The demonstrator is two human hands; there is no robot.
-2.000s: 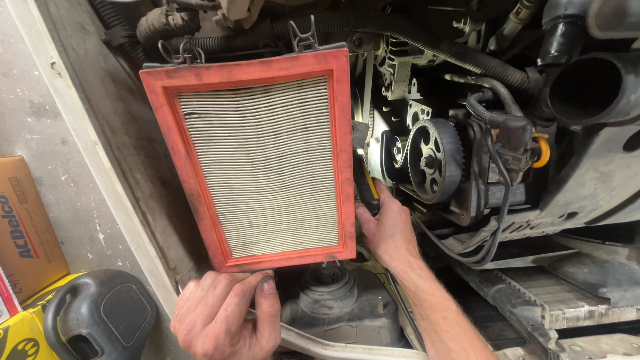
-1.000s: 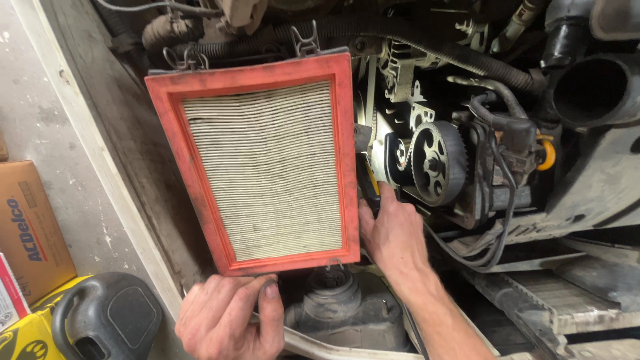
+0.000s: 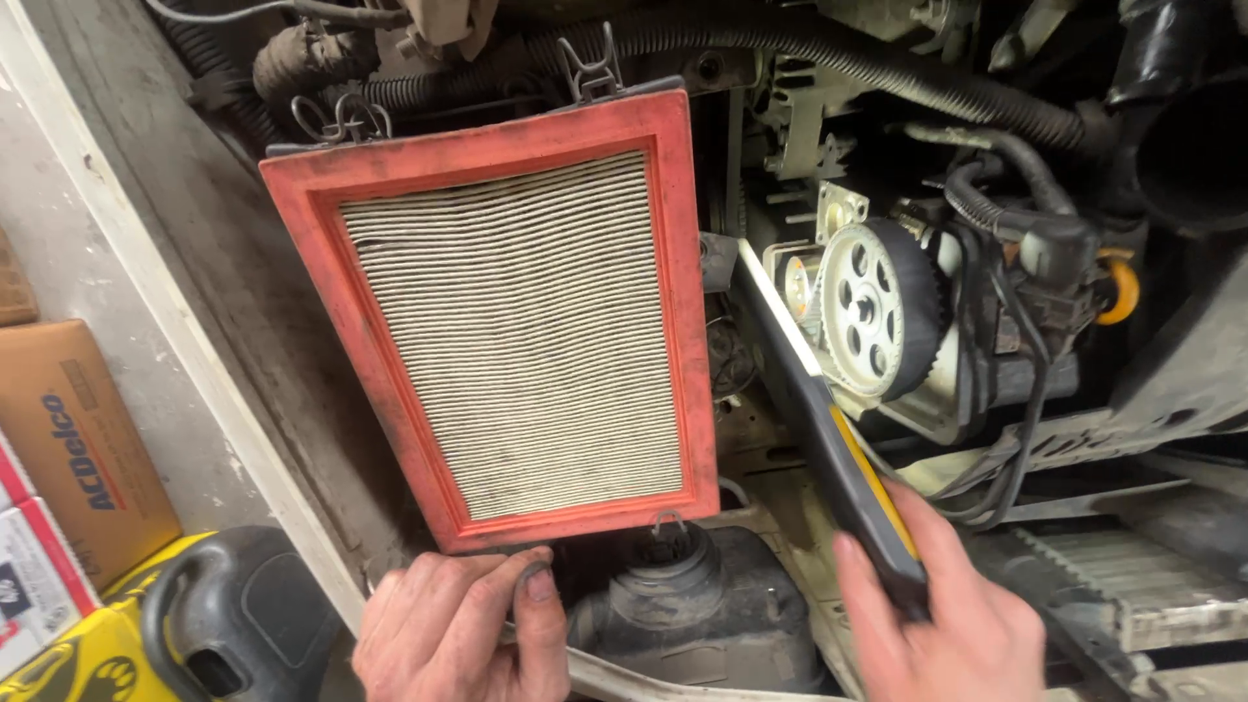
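A pleated engine air filter with a red rubber frame [image 3: 526, 341] sits in its housing, its pleats facing up; wire clips [image 3: 591, 68] stand at the top edge. My left hand [image 3: 468, 619] is at the filter's lower edge, fingers curled, the thumb against a small dark piece that is hard to make out. My right hand [image 3: 941, 604] holds a slim black and yellow work light [image 3: 829, 439] by its lower end, its lit strip pointing up and left. Beside the light, a toothed belt runs round a pale timing pulley [image 3: 863, 310].
A corrugated hose [image 3: 858, 58] crosses the top of the engine bay. A black plastic part with a round neck [image 3: 682, 604] lies below the filter. At left, beyond the body edge [image 3: 185, 283], are an ACDelco box [image 3: 88, 439] and a black jug [image 3: 244, 614]. An open black duct [image 3: 1194, 161] is at upper right.
My right hand has drawn back toward the lower right with the work light, which now shows at greater length beside the filter and lights the pulley. My left hand stays at the filter's lower edge.
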